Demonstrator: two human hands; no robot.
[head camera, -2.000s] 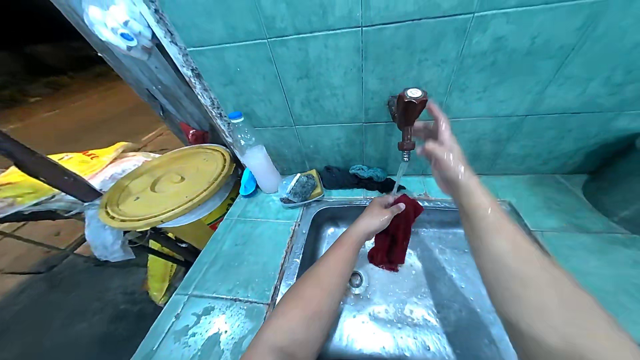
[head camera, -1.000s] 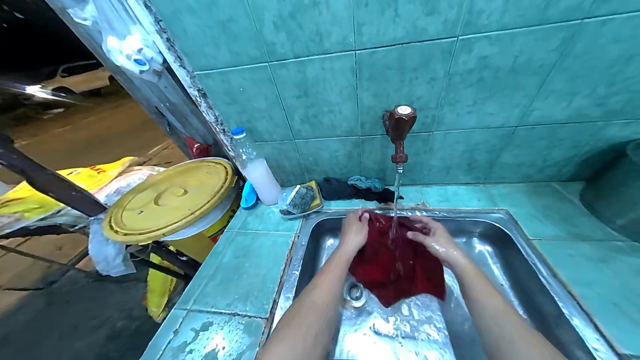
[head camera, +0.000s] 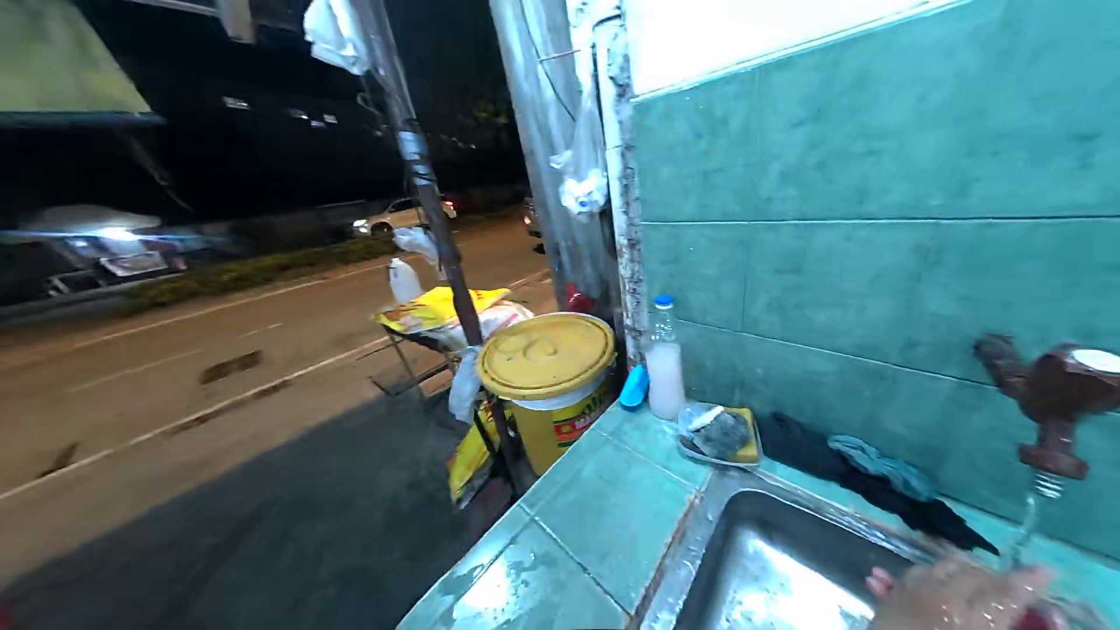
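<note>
At the bottom right, my wet left hand (head camera: 941, 597) is blurred and partly cut off by the frame, over the right part of the steel sink (head camera: 744, 534). A bit of dark red cloth (head camera: 1041, 618) shows beside the fingers; whether it is gripped is unclear. My right hand cannot be told apart from the left in the blur. Water runs from the dark red tap (head camera: 1054, 394) just above the hands.
Left of the sink are a blue-capped bottle (head camera: 666, 367), a dish with a scouring pad (head camera: 721, 436) and a yellow-lidded bucket (head camera: 547, 354). Dark cloths (head camera: 862, 477) lie along the tiled wall. A road with a white car (head camera: 402, 216) is beyond.
The view has swung far left. The red cloth, spread between both hands under the tap a second ago, now shows only as a scrap at the lower edge.
</note>
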